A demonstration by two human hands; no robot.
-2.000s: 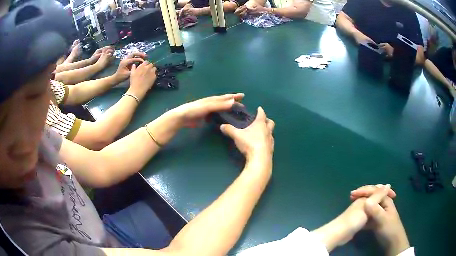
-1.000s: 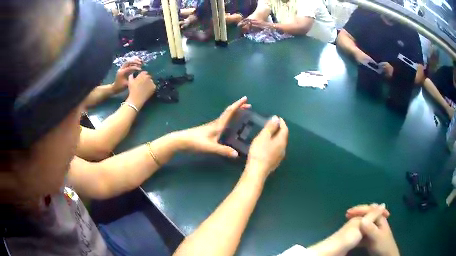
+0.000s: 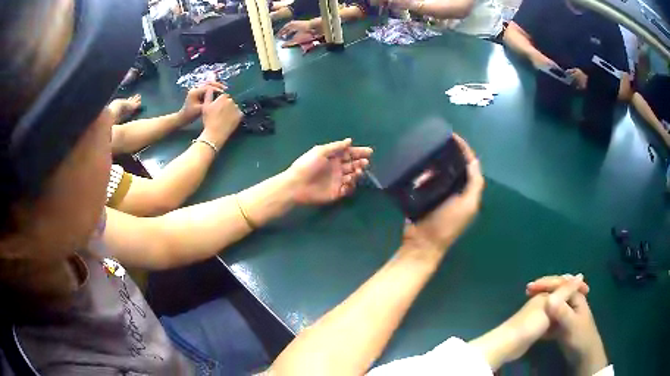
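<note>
My left hand (image 3: pixel 542 302) and my right hand (image 3: pixel 574 317) are clasped together at the lower right, above the green tabletop (image 3: pixel 470 279). I see nothing held in them. White sleeves show at the bottom edge. The neighbour at left holds a black box (image 3: pixel 426 172) in one hand, tilted, with its flap raised. Something small and reddish-white shows inside, too blurred to tell. The neighbour's other hand (image 3: pixel 330 172) is open and empty beside the box. A small pile of black accessories (image 3: pixel 633 253) lies to the right of my hands.
Dark pieces (image 3: pixel 261 114) lie by another worker's hands at left. White cards (image 3: pixel 471 94) lie mid-table. Shiny bags (image 3: pixel 213 74) lie at far left. Pale uprights (image 3: pixel 266 44) stand at the back. A person opposite (image 3: pixel 569 44) handles tall black boxes.
The neighbour's hands held a dark block with a cut-out between them. Now one hand has moved right with an opened black box, and the other is apart. My hands stay clasped.
</note>
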